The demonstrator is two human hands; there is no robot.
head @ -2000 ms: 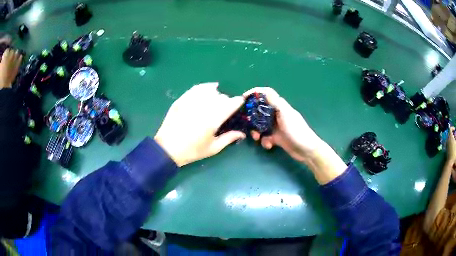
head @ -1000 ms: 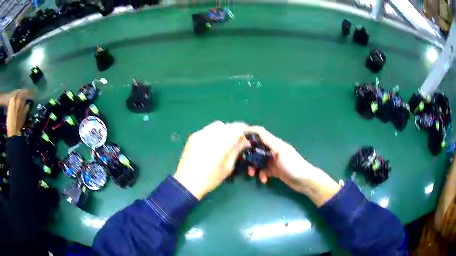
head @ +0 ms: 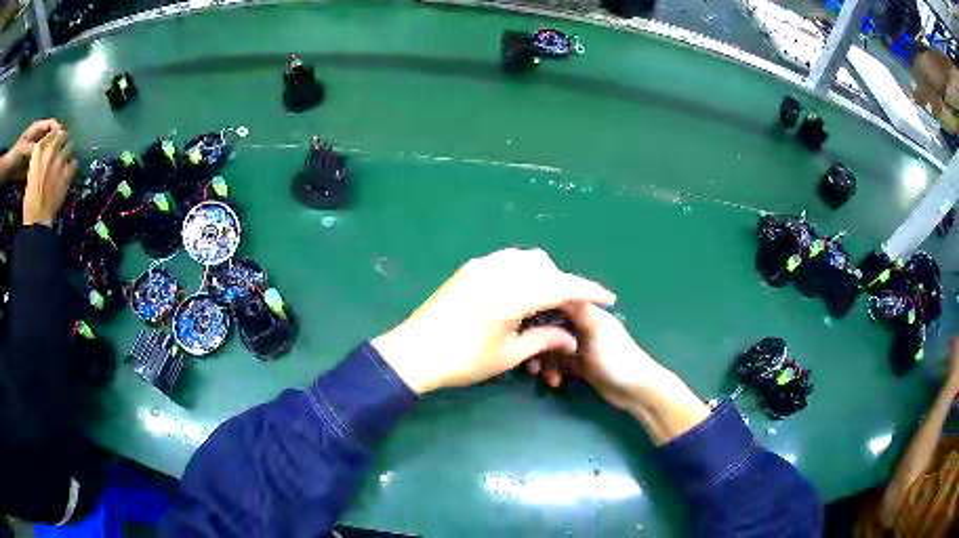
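Observation:
A black housing point(head: 547, 318) is held between my two hands over the green bench, and only dark bits of it show between the fingers. My left hand point(head: 489, 321) lies over its top and left side, with the fingers reaching across to the other hand. My right hand point(head: 615, 363) is wrapped around its right side and underside. The fingers hide most of the housing, so its board and wires cannot be made out.
Housings, round circuit boards point(head: 211, 232) and a finned block point(head: 158, 360) cluster at left. A single housing point(head: 322, 174) stands ahead. More units point(head: 775, 376) lie at right. Pieces point(head: 301, 84) sit on the far strip. Other people's hands point(head: 47, 173) and an arm point(head: 925, 431) show at both sides.
My left hand has closed over the top of the housing, which showed more openly before. The view has shifted, and the pieces on the far strip have moved right relative to the bench piles.

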